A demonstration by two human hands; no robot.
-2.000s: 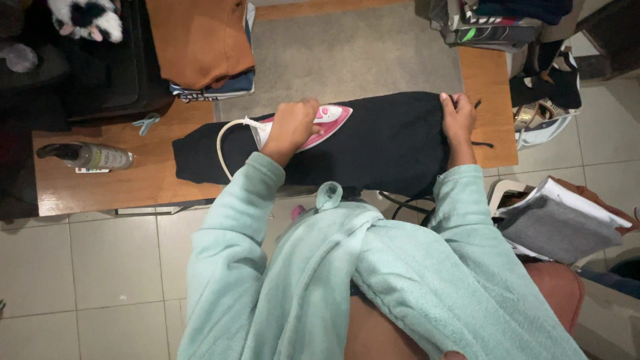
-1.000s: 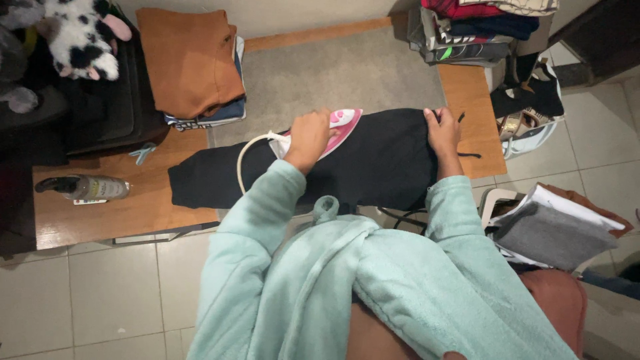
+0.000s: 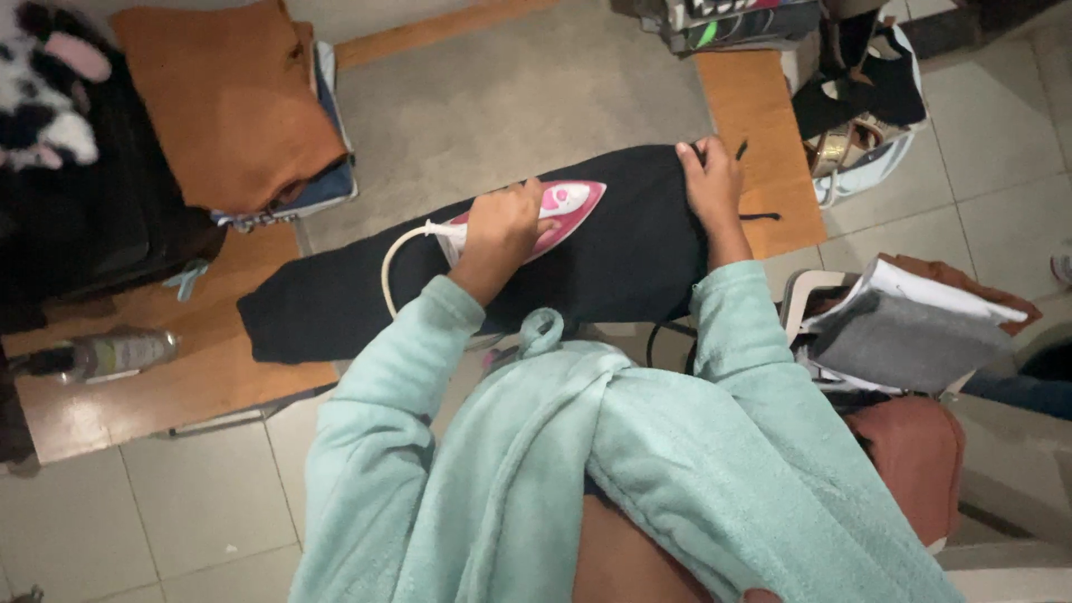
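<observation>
A black garment [image 3: 636, 226], apparently folded trousers, lies lengthwise over the wooden table and the grey cloth, with dark cords past its right end. My left hand [image 3: 502, 230] is wrapped around the handle of a pink and white clothes iron [image 3: 578, 209], which rests on the garment with its tip to the right. From the iron's heel a pale cord [image 3: 389, 264] loops down beside my left sleeve. My right hand [image 3: 712, 180] grips the garment's upper right edge, thumb on top; the fingertips are partly hidden.
On the left lie a spray bottle [image 3: 117, 356] and folded clothes with an orange-brown piece [image 3: 230, 109] on top. Another clothes stack [image 3: 737, 29] is at the top right. Beyond the table's right edge are a basket with sandals [image 3: 863, 134] and a chair holding grey cloth [image 3: 913, 339].
Under my left hand the iron has slid to the right along the garment, nearer to my right hand. My right hand has stayed at the garment's right end.
</observation>
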